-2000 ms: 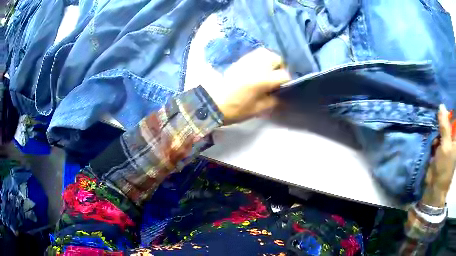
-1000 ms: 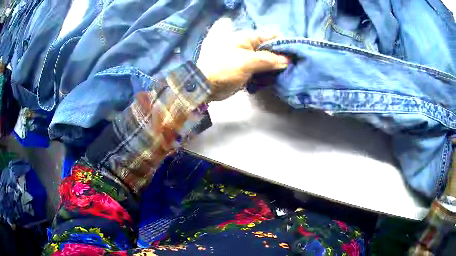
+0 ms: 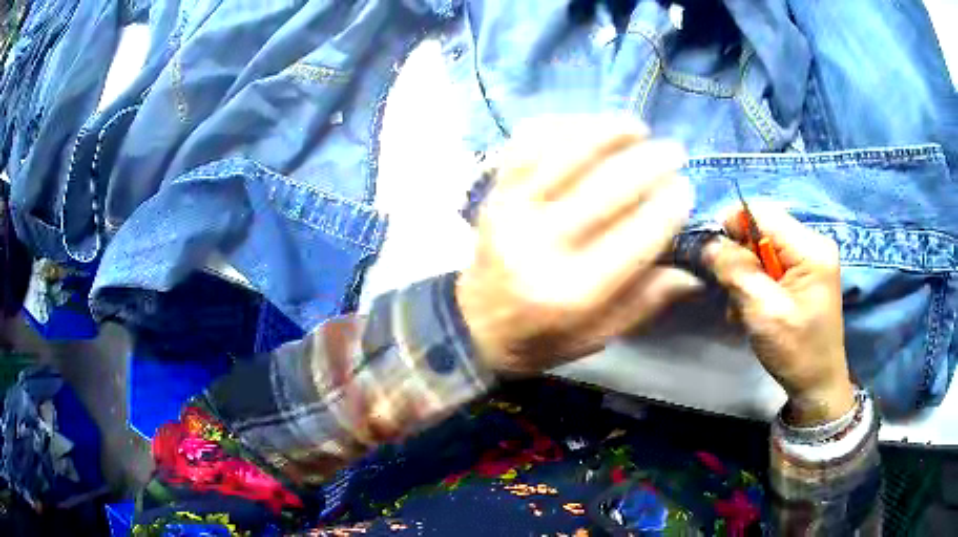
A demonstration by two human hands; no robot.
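A mid-blue denim garment (image 3: 882, 189) with pale topstitching lies in front of me at the right. My left hand (image 3: 573, 236) is large and motion-blurred over its left end, fingers pointing right; whether it holds fabric is unclear. My right hand (image 3: 788, 299) holds orange-handled snips (image 3: 772, 255) with the thin blade pointing up, over the stitched band. Its thumb and fingers are at a dark bunched bit of fabric (image 3: 695, 252) beside my left fingertips. My left hand hides part of the garment.
More denim garments (image 3: 252, 94) overlap on the white tabletop (image 3: 672, 367) at the left. Blue bins (image 3: 173, 383) stand below the table edge at the left, one with denim pieces (image 3: 37, 425). A dark floral apron (image 3: 504, 493) covers my lap.
My right hand has come in from the right edge with the orange snips showing. My left hand, earlier pinching the garment's edge, has moved down and right. The raised edge now lies flatter.
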